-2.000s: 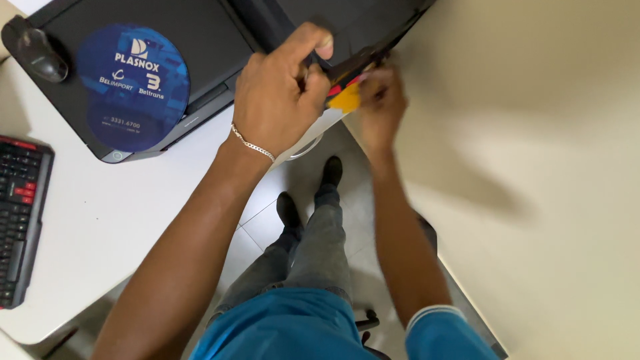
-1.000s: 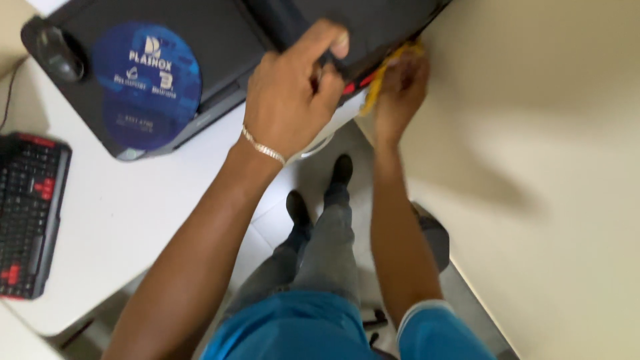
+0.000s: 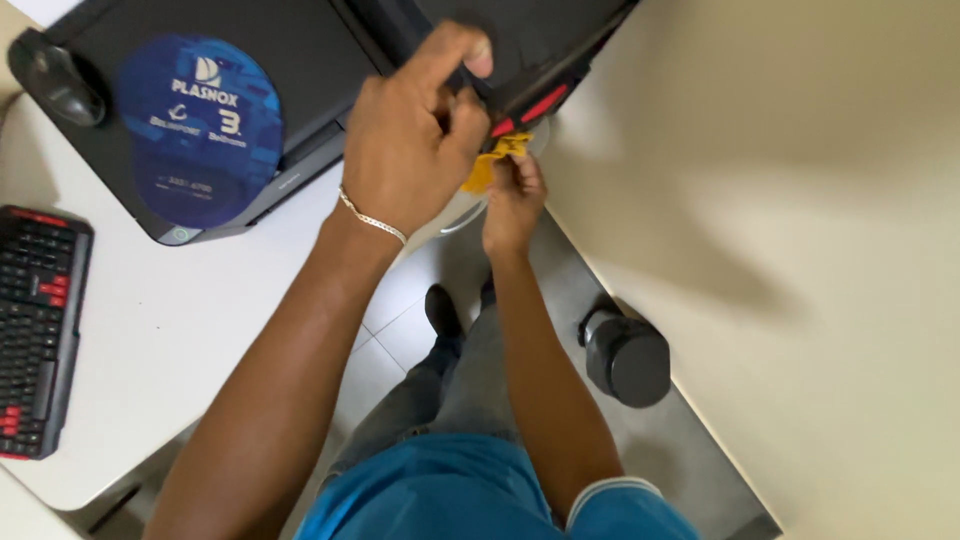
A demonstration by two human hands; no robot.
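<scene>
My left hand, with a chain bracelet at the wrist, is at the near edge of a black device with red parts on its side. Its index finger and thumb are bent over that edge; whether they grip it is hard to tell. Just to the right and lower, my right hand pinches a yellow cloth against the side of the device, below the red parts. Part of the cloth is hidden behind my left hand.
A black printer stands at left, bearing a blue mouse pad and a black mouse. A black and red keyboard lies on the white desk. The pale wall borders the right side, with a dark cylindrical object near the floor.
My right hand has shifted lower along the side of the black device, still with the yellow cloth. My left hand stays at the edge. The view has moved somewhat.
</scene>
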